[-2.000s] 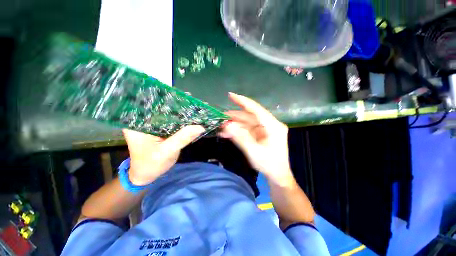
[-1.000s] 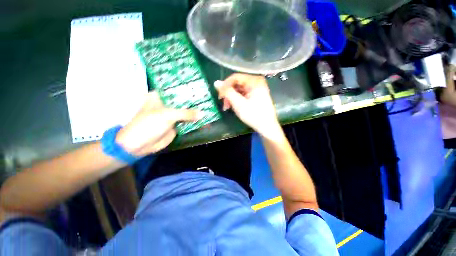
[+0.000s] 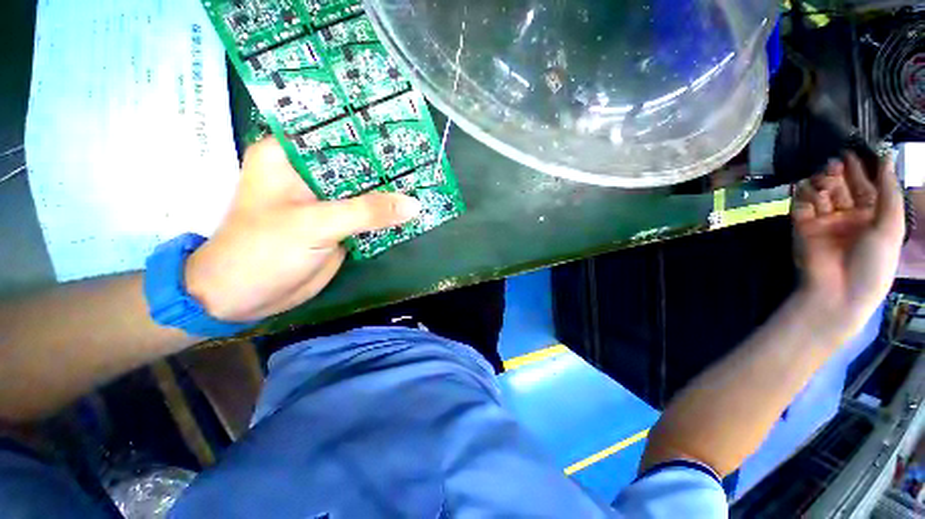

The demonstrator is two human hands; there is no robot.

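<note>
A green circuit board panel (image 3: 350,101) lies solder side up on the dark green mat, its top end cut off by the picture's edge. My left hand (image 3: 284,238) grips its lower left part, with a finger or thumb lying across the face. A thin silver solder wire (image 3: 455,66) hangs down to the right of the panel. My right hand (image 3: 847,228) is far to the right, palm showing and fingers curled upward at the dark equipment. I cannot tell whether it holds anything; the area at its fingertips is dark and blurred.
A large clear plastic hood (image 3: 609,112) stands right of the panel and overlaps its edge in view. White printed paper (image 3: 127,142) lies left of it. A black fan (image 3: 901,71) is at the far right. The mat's front edge (image 3: 487,279) runs below the panel.
The panel was turned from its component side to its solder side and laid on the mat. My right hand has moved from beside the panel to the far right. The view has moved closer.
</note>
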